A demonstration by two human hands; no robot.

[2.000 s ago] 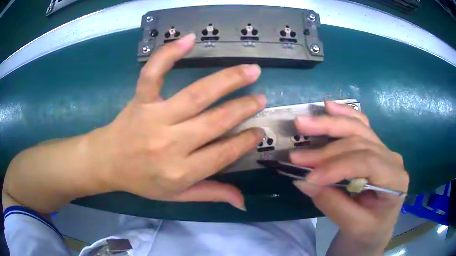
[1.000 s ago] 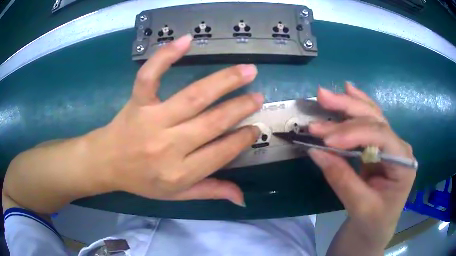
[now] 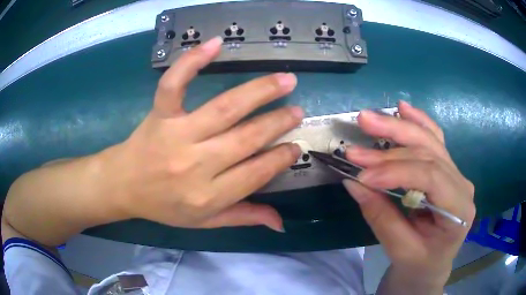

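A flat silver fixture plate (image 3: 323,176) lies on the green surface, its left part hidden under my left hand (image 3: 190,155). That hand is spread flat, palm down, with one fingertip on the edge of a cavity. My right hand (image 3: 409,178) holds tweezers (image 3: 382,190) like a pen, with a cream band near the rear. Their dark tips are at the right side of the same cavity, beside my left fingertip. Two more cavities show to the right, partly behind my right fingers. Whether the tips grip a part cannot be told.
A thicker stack of fixture plates (image 3: 259,56) with four cavities and end screws lies beyond my hands. A white strip (image 3: 427,40) curves across the green surface (image 3: 484,86) behind it. Dark metal pieces show at the top edge. A blue plastic object (image 3: 499,233) is below the surface at right.
The tweezers moved off the plate's near edge, up and left to the cavity by my left fingertip, and their rear end dipped in the last second. My left hand stayed nearly still.
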